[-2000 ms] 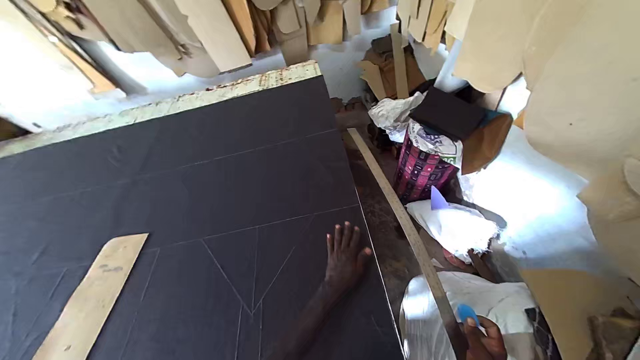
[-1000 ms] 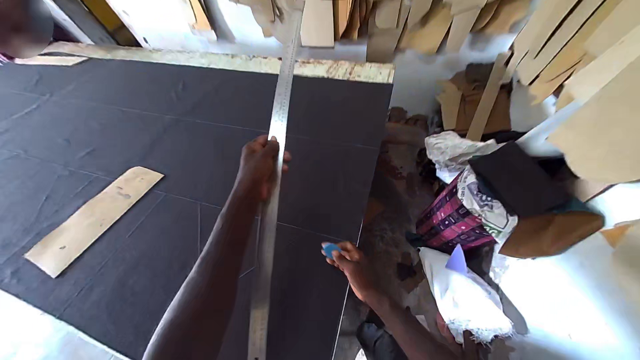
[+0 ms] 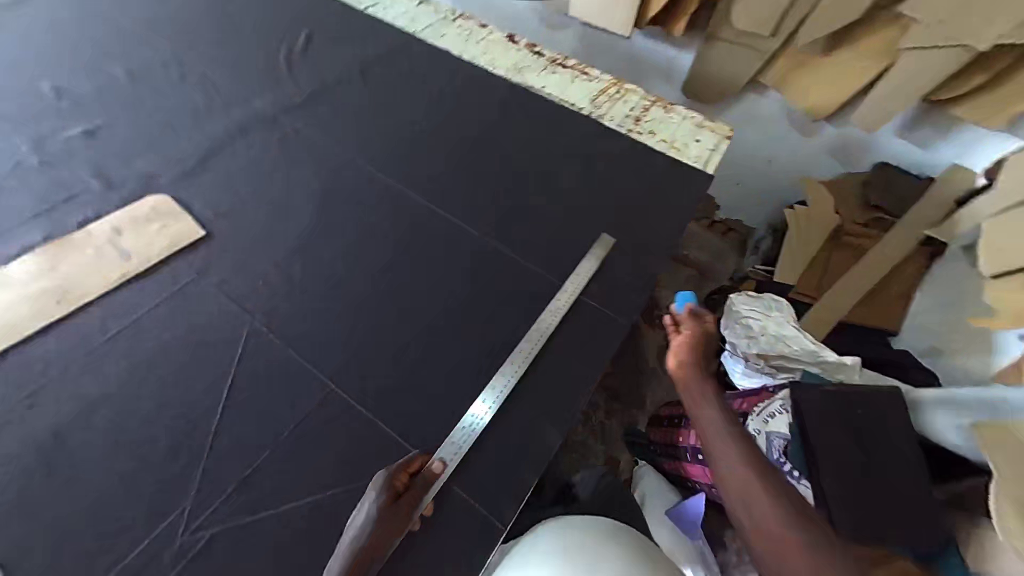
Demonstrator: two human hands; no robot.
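Note:
Black fabric [image 3: 336, 240] with thin pale chalk lines covers the table. A steel ruler [image 3: 524, 352] lies slantwise on it, across one of the lines near the right edge. My left hand [image 3: 400, 492] grips the ruler's near end, thumb on top. My right hand [image 3: 690, 340] is past the table's right edge, closed on a small blue piece, possibly tailor's chalk [image 3: 685, 301]. A tan card pattern piece [image 3: 100, 268] with a rounded end rests on the fabric at the left.
The table's worn, pale far edge [image 3: 592, 88] shows beyond the fabric. Many card patterns [image 3: 848, 72] hang on the wall. Right of the table stand a crumpled white sack [image 3: 768, 336], a pink and purple patterned bag [image 3: 680, 440] and a black folded item [image 3: 864, 464].
The ruler, earlier reaching over the far table edge, now lies wholly within the fabric's bounds. My left hand has moved to its near end. My right hand has left the fabric's edge. The view has turned.

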